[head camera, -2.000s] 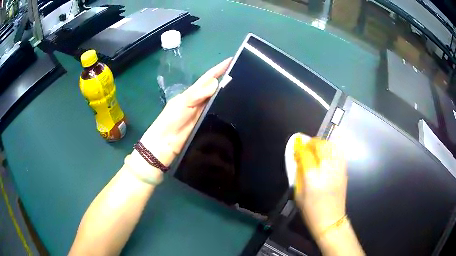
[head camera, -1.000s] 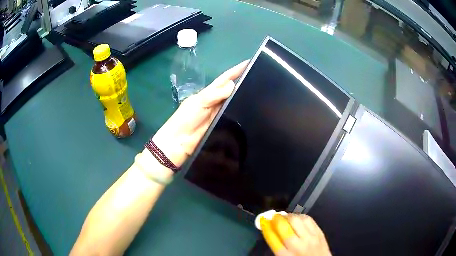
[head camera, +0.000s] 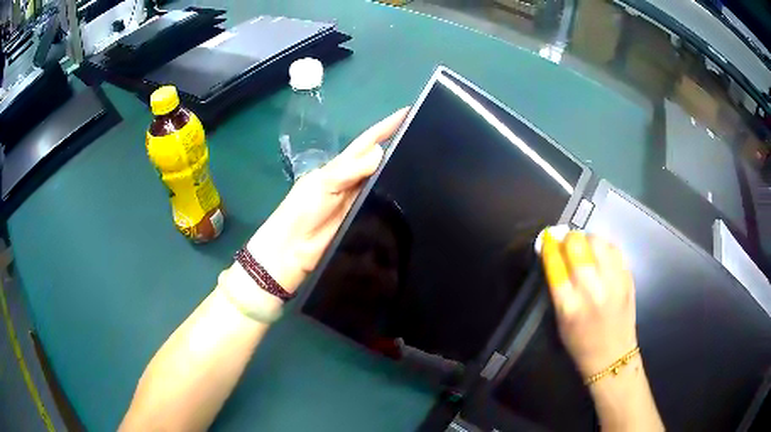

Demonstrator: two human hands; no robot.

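Note:
The left side screen (head camera: 448, 219), black and glossy with a grey frame, is tilted in front of me. My left hand (head camera: 325, 198) holds its left edge, with the fingers hidden behind it. My right hand (head camera: 592, 287), with yellow finger cots, presses a small white cloth (head camera: 548, 238) on the screen's right edge, near the upper hinge (head camera: 582, 213). A lower hinge (head camera: 494, 364) shows below. The middle screen (head camera: 676, 312) is joined on the right, partly behind my right hand. Part of the laptop (head camera: 457, 424) shows at the bottom edge.
A yellow bottle (head camera: 184, 169) and a clear bottle (head camera: 306, 126) stand on the green mat (head camera: 101, 287) at left. Stacked dark units (head camera: 245, 51) lie behind them. A closed grey unit (head camera: 700, 152) and a white sheet (head camera: 740, 261) are at the right.
My right hand has moved with the cloth from the screen's bottom corner up along its right edge to the upper hinge. My left hand still holds the left edge.

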